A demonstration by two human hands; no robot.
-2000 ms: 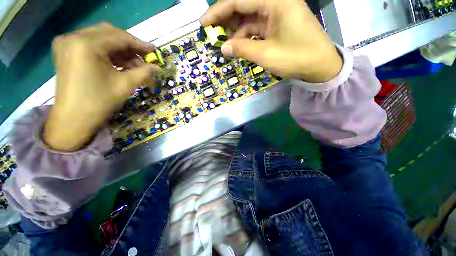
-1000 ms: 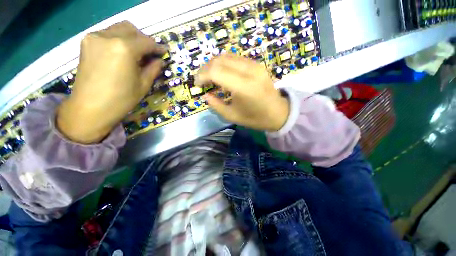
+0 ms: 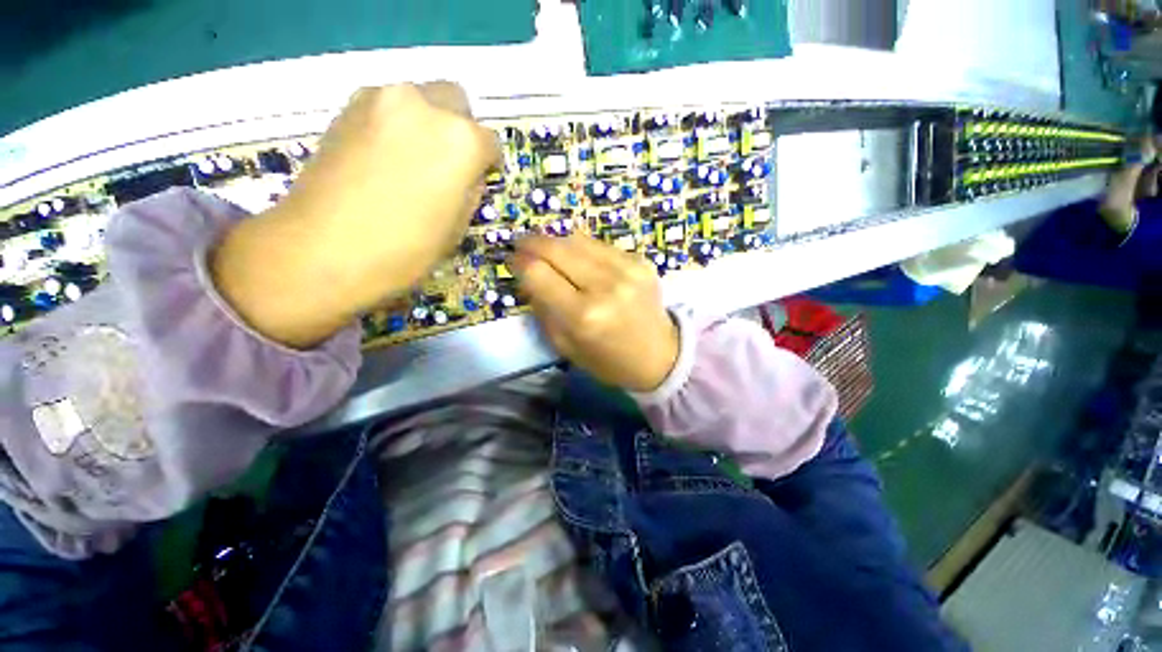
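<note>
The PCB panel [image 3: 663, 191], tan-yellow and crowded with small parts, lies in the track in front of me. My left hand [image 3: 370, 210] is over its middle, back of the hand up, fingers bent down and mostly hidden. My right hand [image 3: 599, 306] is over the panel's near edge, fingertips bunched close to the parts. Whether either hand holds a part is hidden. Yellow transformers [image 3: 670, 233] stand among dark parts and white-topped capacitors on the panel's right part.
A silvery conveyor rail [image 3: 816, 261] runs along the near side. Right of the panel are a white flat surface [image 3: 841, 181] and rows of yellow parts [image 3: 1045, 150]. A green mat [image 3: 688, 36] lies behind, a red basket [image 3: 822, 344] below. Another person's hand [image 3: 1124, 191] is at far right.
The yellow transformers seen in my fingers two seconds ago no longer show there. My right hand has moved down-left to the panel's near side. The view has shifted, showing more of the line at right.
</note>
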